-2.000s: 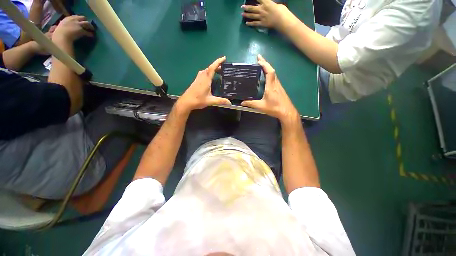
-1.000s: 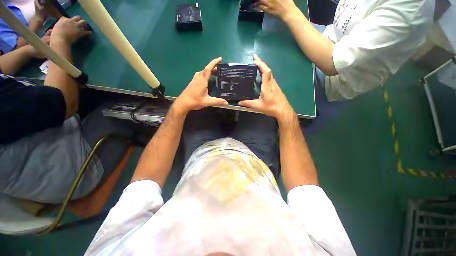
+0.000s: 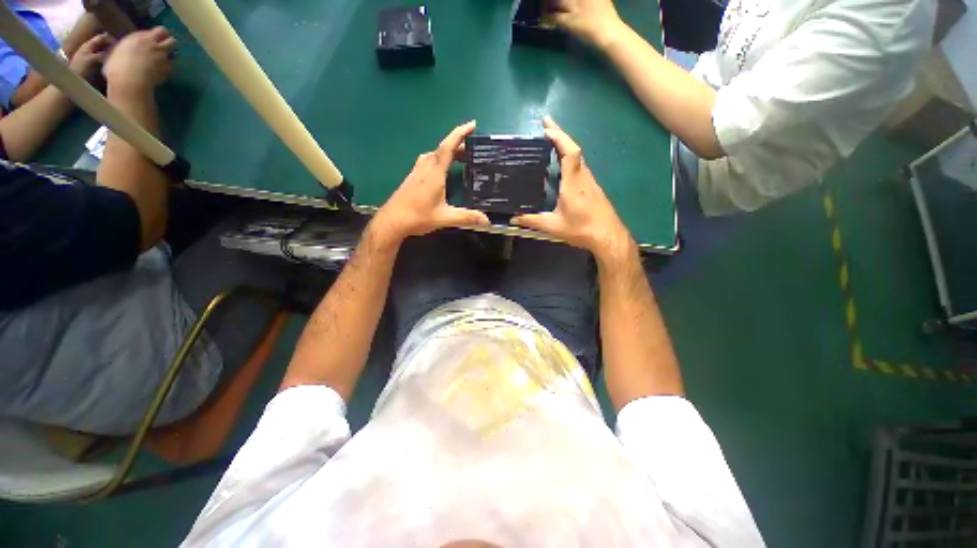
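A black retail box (image 3: 507, 176) is held between my two hands over the near edge of the green table (image 3: 321, 128). It looks closed, and rows of small pale print face up. My left hand (image 3: 431, 193) grips its left side, with the index finger at the top corner and the thumb at the bottom corner. My right hand (image 3: 575, 195) grips the right side in the same way. Both hands are bare. The underside of the box is hidden.
Another black box (image 3: 405, 36) lies on the table further back. At the right, a person's hand (image 3: 586, 18) is at a black box (image 3: 538, 26). A cream tube (image 3: 257, 96) slants down to the table edge at the left. Other people sit at the left.
The box and my hands have stayed nearly still, after a slight shift in view. The hand of the person at the right has moved over their box. Hands at the left have shifted slightly.
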